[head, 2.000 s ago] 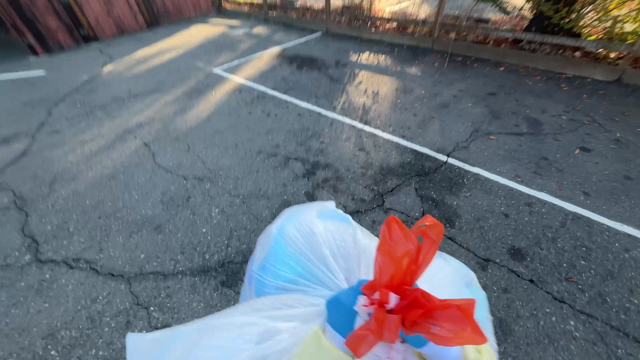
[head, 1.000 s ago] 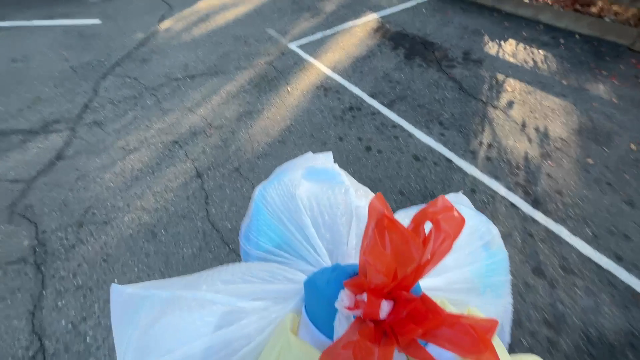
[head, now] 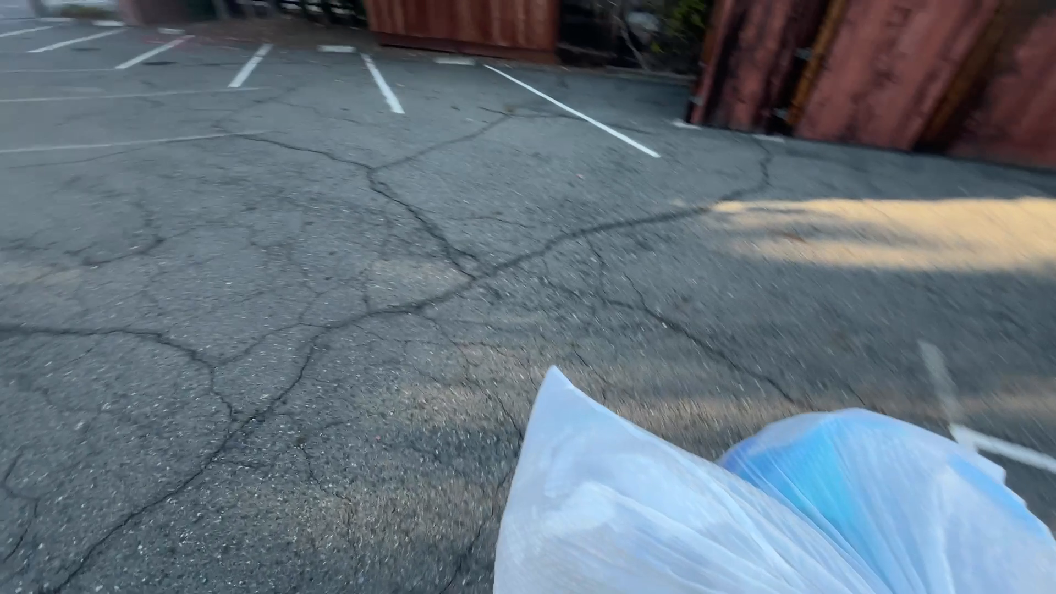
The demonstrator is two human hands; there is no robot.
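A stuffed white translucent plastic bag (head: 660, 503) fills the lower right of the head view, above the asphalt. One corner of it points up, and blue contents show through its rounded right part. Neither of my hands is in the frame, so what they hold or touch cannot be seen. The bag's lower part is cut off by the frame's bottom edge.
Cracked asphalt (head: 330, 396) with white painted lines (head: 577, 111) spreads around the bag. A reddish wooden fence or enclosure (head: 891, 74) stands at the upper right, with another reddish wooden panel (head: 466, 25) at the top middle. Sunlight falls across the pavement at right.
The view has swung left, bringing the reddish wooden structures into sight. The white bag now sits farther right and lower in view, and its red ties are out of frame.
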